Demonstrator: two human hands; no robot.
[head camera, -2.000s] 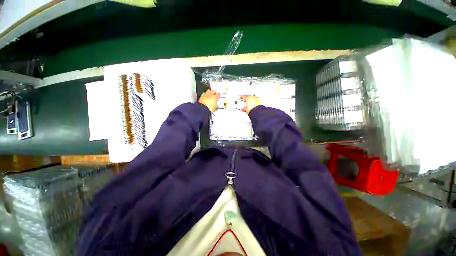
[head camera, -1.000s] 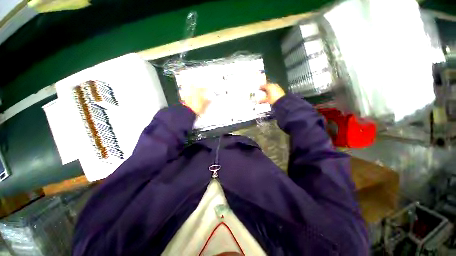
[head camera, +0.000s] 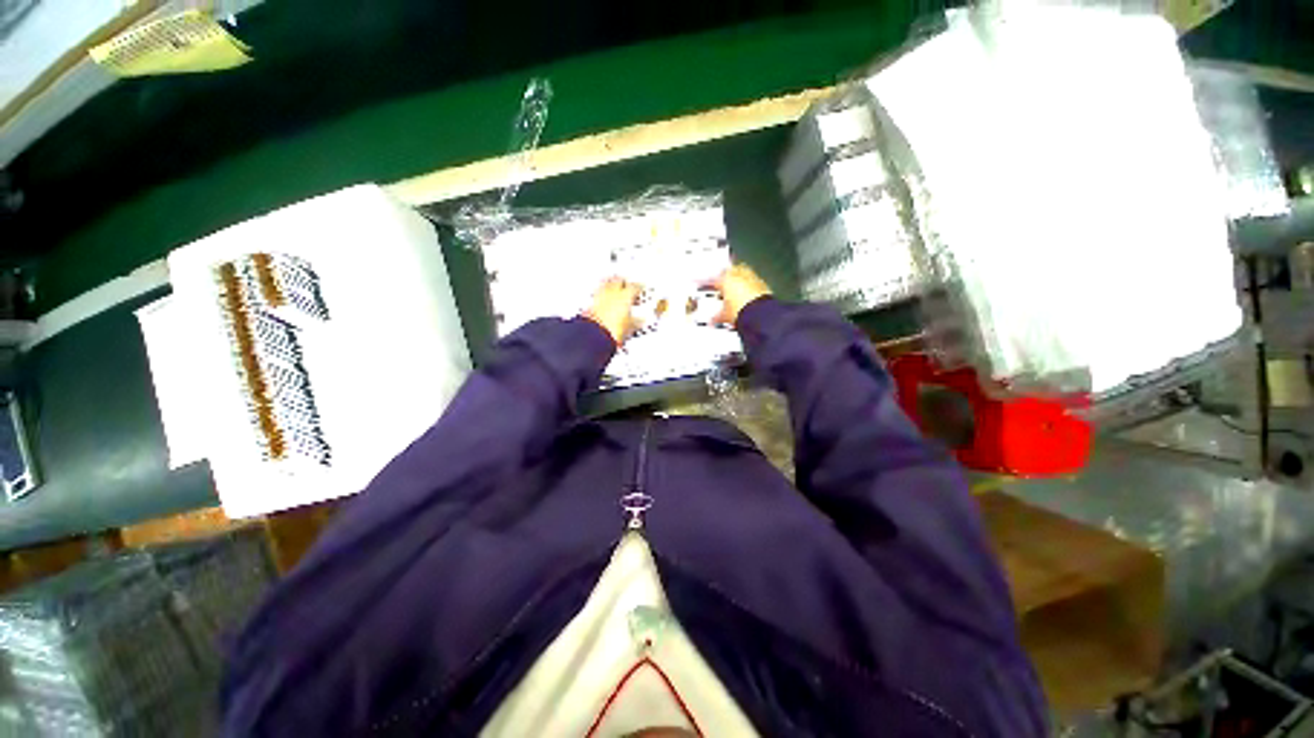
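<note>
A white, overexposed tray (head camera: 555, 274) lies on the dark green mat in front of me, with crumpled clear film along its back edge. Small orange-brown spots show on it between my hands. My left hand (head camera: 615, 304) is bare and rests at the tray's middle. My right hand (head camera: 741, 291) is at the tray's right edge. The fingertips of both hands are small and washed out, so I cannot tell if they hold anything. A thick white foam block (head camera: 382, 317) at the left carries close rows of small parts (head camera: 245, 361) with orange-brown ends.
A striped stack of trays (head camera: 853, 216) stands right of the working tray, beside a large film-wrapped white pile (head camera: 1074, 202). A red bin (head camera: 1030, 437) is below the bench at right. A thin white sheet (head camera: 170, 389) sticks out left of the block. Wrapped greyish stacks (head camera: 144, 634) stand lower left.
Compared with one second ago, my left hand is further right and my right hand slightly left, so they are closer together. The view has turned and shifted since two seconds ago.
</note>
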